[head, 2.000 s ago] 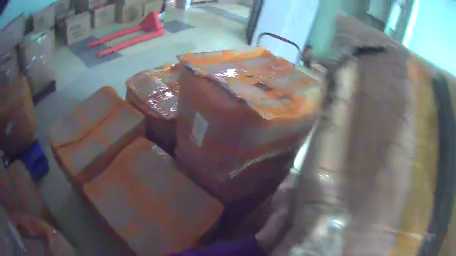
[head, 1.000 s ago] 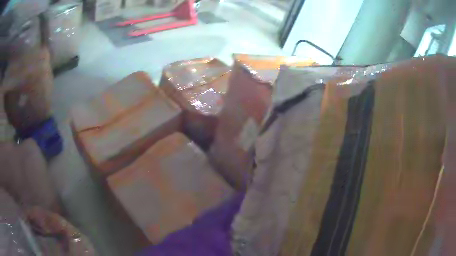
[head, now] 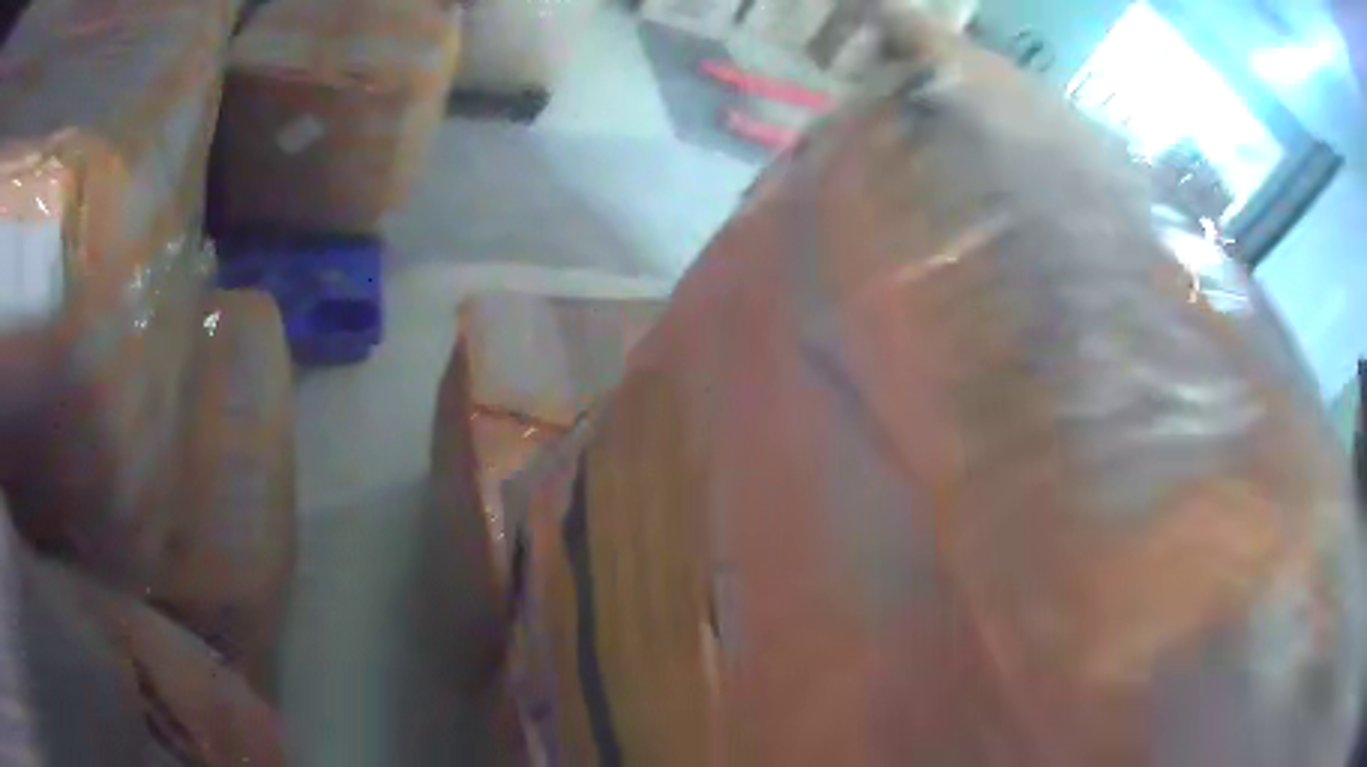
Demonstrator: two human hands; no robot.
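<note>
A large taped carton fills the middle and right of the view, very close and blurred. It is tilted, with orange tape, a yellowish band with a dark stripe on its left part, and glinting clear wrap on its right part. Neither my left hand nor my right hand is visible. The carton hides whatever is behind and below it. Another taped carton shows partly behind its left edge, on the pale floor.
Stacked taped cartons stand along the left side. A carton with a white label stands on a blue pallet. Red pallet truck forks show at the top. A bright window is at the upper right.
The view has swung left. The large carton now looms across the centre and covers most of the cartons seen before. The purple sleeve seen earlier has gone out of view.
</note>
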